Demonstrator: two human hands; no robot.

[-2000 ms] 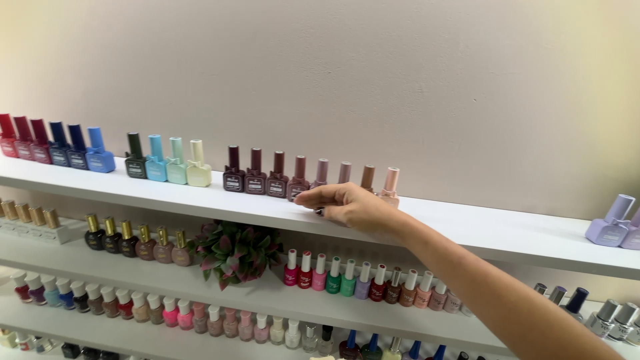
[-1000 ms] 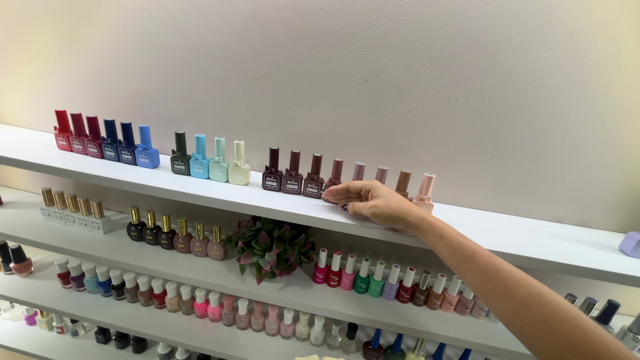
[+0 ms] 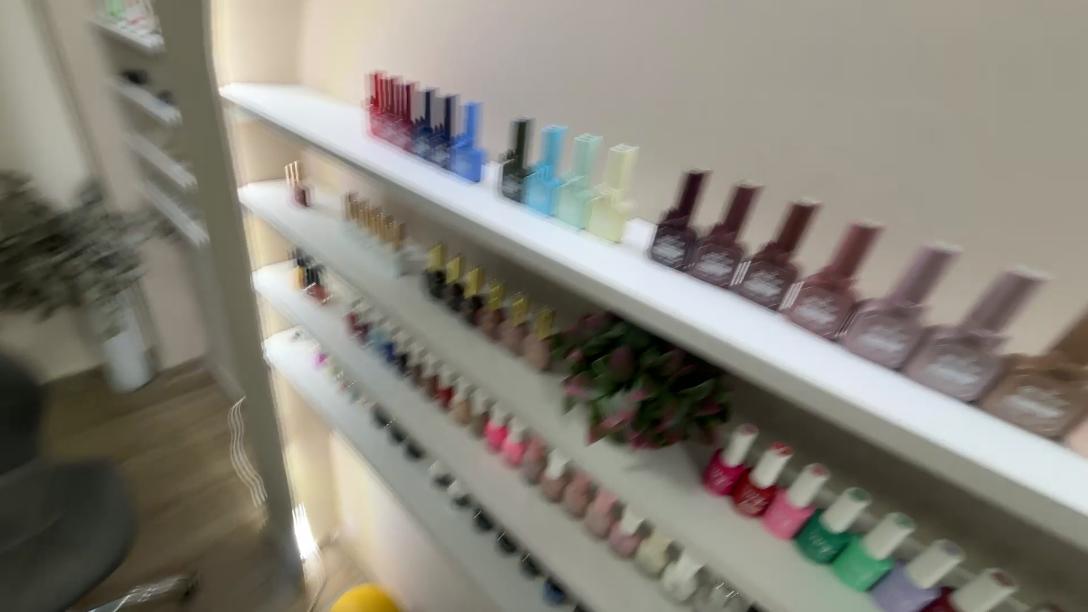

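Note:
Neither of my hands shows at this moment. On the white top shelf [image 3: 544, 242] stand nail polish bottles in groups: red and blue ones at the left, then a dark green, a light blue bottle [image 3: 544, 174], a mint and a pale yellow one. Nearer on the right come dark plum bottles [image 3: 676, 225], a mauve bottle [image 3: 901, 310] and a brown bottle [image 3: 1037, 395] cut by the frame edge. The view is blurred.
Lower shelves hold more nail polish, among them a green bottle [image 3: 824, 527] with a white cap. A leafy plant [image 3: 637, 378] sits below the top shelf. At the far left are a grey chair [image 3: 59, 510], a white vase [image 3: 127, 348] and a yellow object [image 3: 364, 599].
The hand and forearm that reached to the top shelf at the plum and mauve bottles have gone from view. The view has swung far to the left and closer to the shelves.

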